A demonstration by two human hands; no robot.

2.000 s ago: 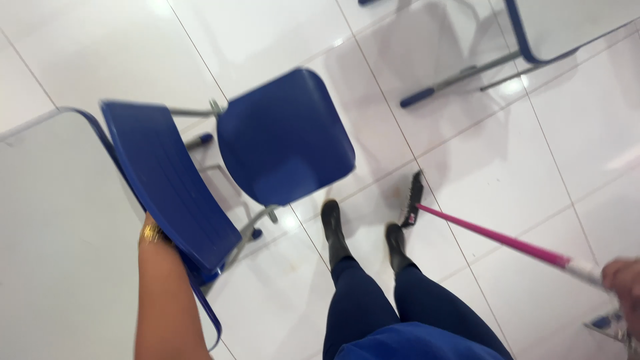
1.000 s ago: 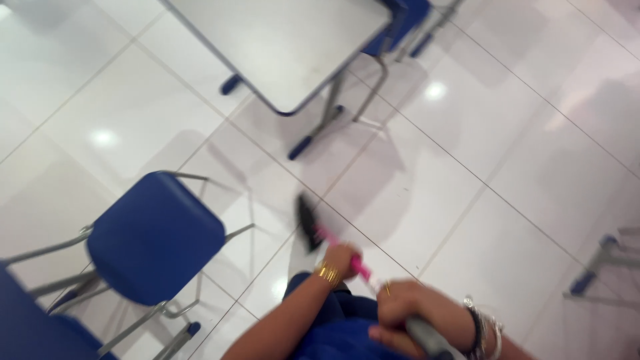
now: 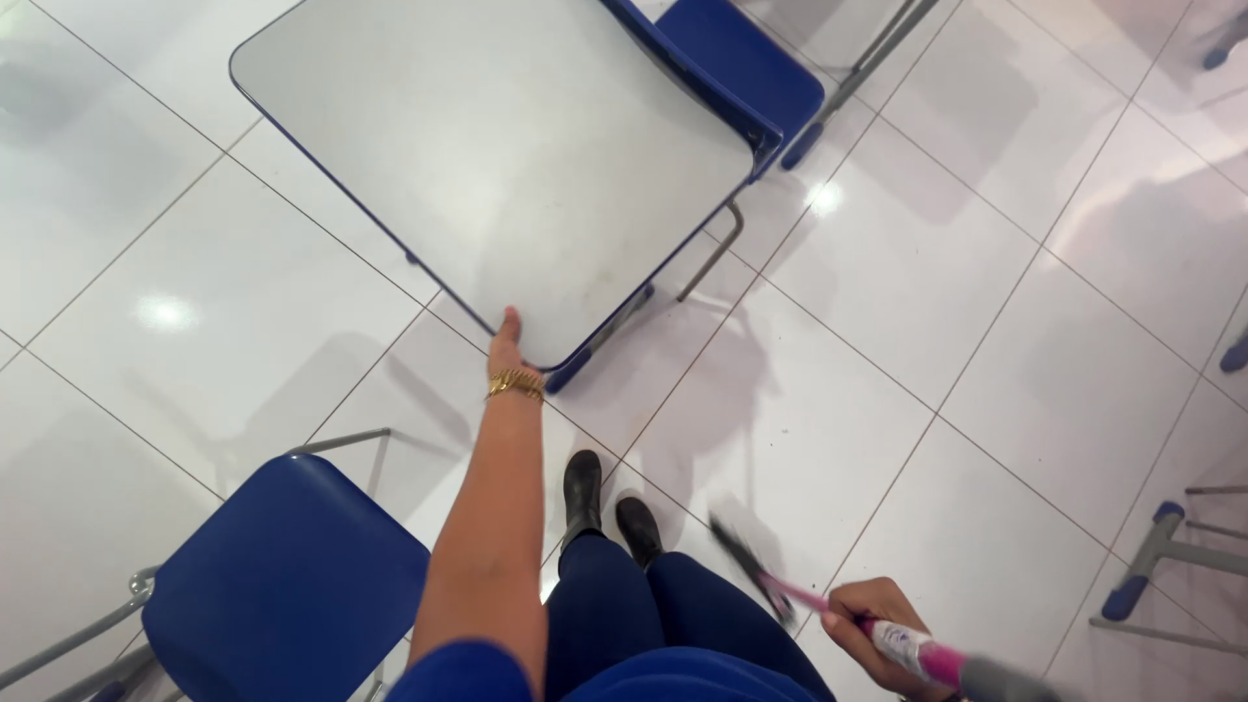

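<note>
My left hand point(image 3: 512, 351), with a gold bracelet at the wrist, grips the near corner of a white desk top point(image 3: 507, 146) with blue edging, thumb on the upper face. My right hand point(image 3: 873, 629) is closed around the pink and grey handle point(image 3: 907, 651) of a broom at the lower right. The dark broom head point(image 3: 746, 561), slightly blurred, is at the floor right of my black boots point(image 3: 583, 487).
A blue chair seat point(image 3: 288, 585) on grey metal legs stands at the lower left. Another blue chair point(image 3: 746, 73) is against the desk's far right side. Grey furniture legs point(image 3: 1150, 556) with blue caps reach in at the right. The floor is glossy white tile point(image 3: 838, 390).
A second ago both hands were on the broom handle; my left hand has let go of it and now holds the desk corner. The view has shifted greatly since the first frame.
</note>
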